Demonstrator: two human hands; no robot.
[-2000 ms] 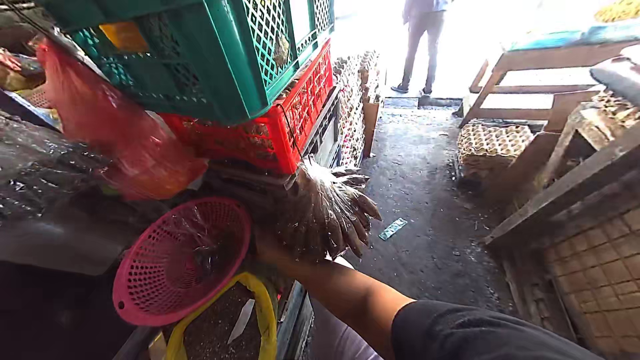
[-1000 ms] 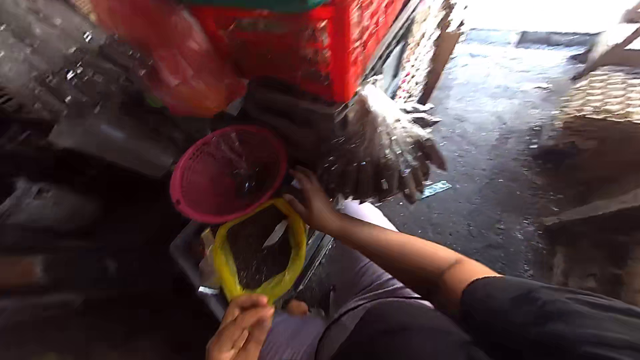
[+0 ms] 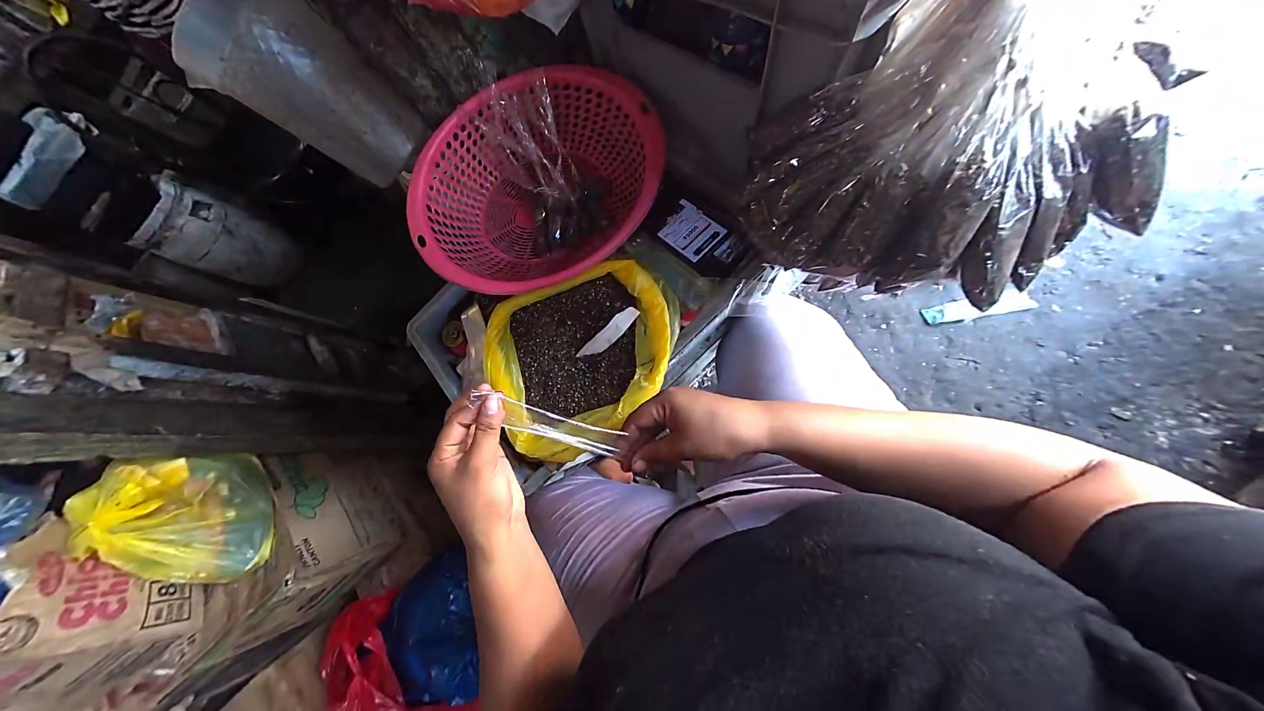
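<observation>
A small clear plastic bag (image 3: 563,429) is stretched narrow between my two hands. My left hand (image 3: 480,444) pinches one end between thumb and fingers. The fingertips of my right hand (image 3: 671,430) close on the other end. Just beyond them stands a yellow plastic bag (image 3: 656,336), its mouth spread wide, holding dark ground pepper-like grains (image 3: 563,346). A white paper-like strip (image 3: 608,332) lies on the grains. Behind it, a pink plastic colander (image 3: 427,197) holds clear bags with dark contents at the bottom (image 3: 568,212).
A bunch of filled clear bags (image 3: 918,178) hangs at the upper right above the dark floor (image 3: 1136,346). A grey crate (image 3: 431,326) surrounds the yellow bag. Wooden shelving (image 3: 197,395), a tied yellow bag (image 3: 178,518) and cardboard boxes (image 3: 336,513) are on the left.
My right hand has moved from beside the colander and hanging bags to meet my left hand before the yellow bag. The clear bag now shows between them. The view has tilted down.
</observation>
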